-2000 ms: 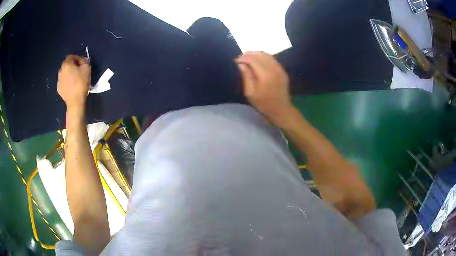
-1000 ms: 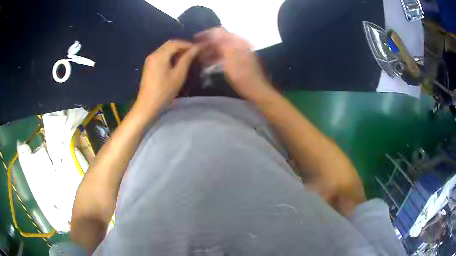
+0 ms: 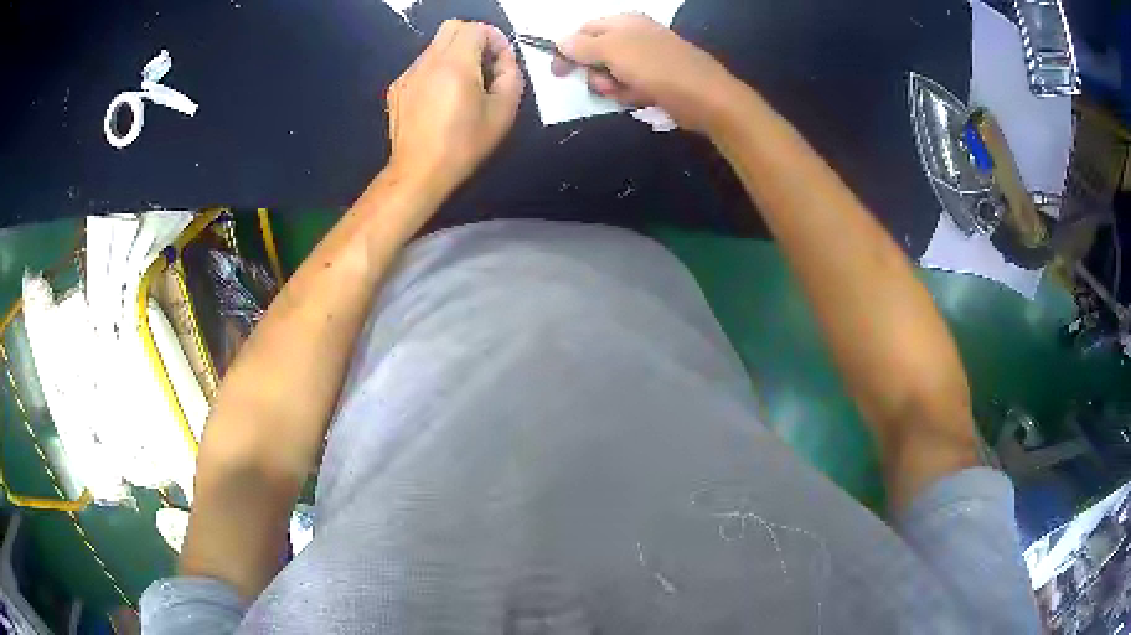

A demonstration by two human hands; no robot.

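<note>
A white cut fabric panel (image 3: 561,99) lies on the black table at the top centre, its top cut off by the frame. My right hand (image 3: 639,62) is over the panel and holds a thin dark metal tool (image 3: 536,45), maybe snips, pointing left. My left hand (image 3: 459,93) is at the panel's left edge, fingers curled together near the tool's tip. Whether it pinches cloth or tape is hidden. A bit of white (image 3: 654,118) shows under my right hand. A white tape roll (image 3: 124,119) with a loose tape end lies at the left.
The steam iron (image 3: 992,174) rests on a pale sheet (image 3: 980,254) at the right table end, with a clear, ribbed object (image 3: 1048,47) above it. White cloth (image 3: 93,360) hangs on a yellow-framed trolley (image 3: 155,329) at lower left, beside the black table (image 3: 285,137).
Both hands have moved up to the panel from the table's front edge. The dark tool now shows in my right hand. My left hand earlier left the tape roll area.
</note>
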